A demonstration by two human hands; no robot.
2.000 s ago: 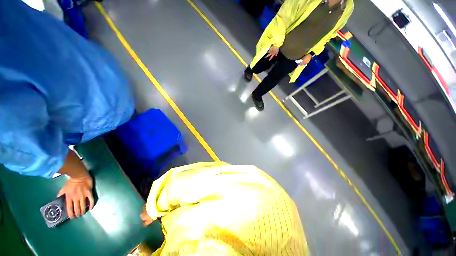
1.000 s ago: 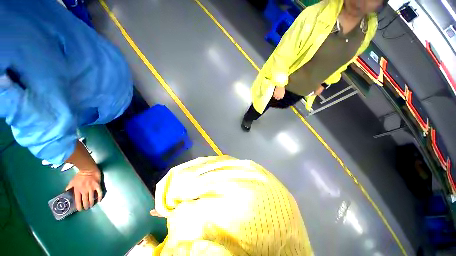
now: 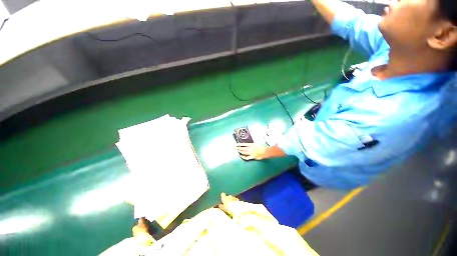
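A large stack of white paper sheets lies on the green bench left of centre, with uneven edges and a yellow-brown layer under its near right side. My left hand is small and partly covered by my yellow sleeve, at the near left corner of the stack; whether it grips anything cannot be told. My right hand is at the bench's front edge, right of the stack and apart from it. Its fingers are too small and blurred to judge. A dark smartphone with a round ring lies under a co-worker's hand.
A person in a blue smock stands at the right, one arm raised to the white shelf. Black cables hang to the green bench. A blue stool is under the bench edge. A yellow floor line runs at lower right.
The view has swung left from the aisle to the bench. The paper stack, shelf and both my hands now show. The person in yellow and the opposite line are out of view. The co-worker's hand remains on the smartphone.
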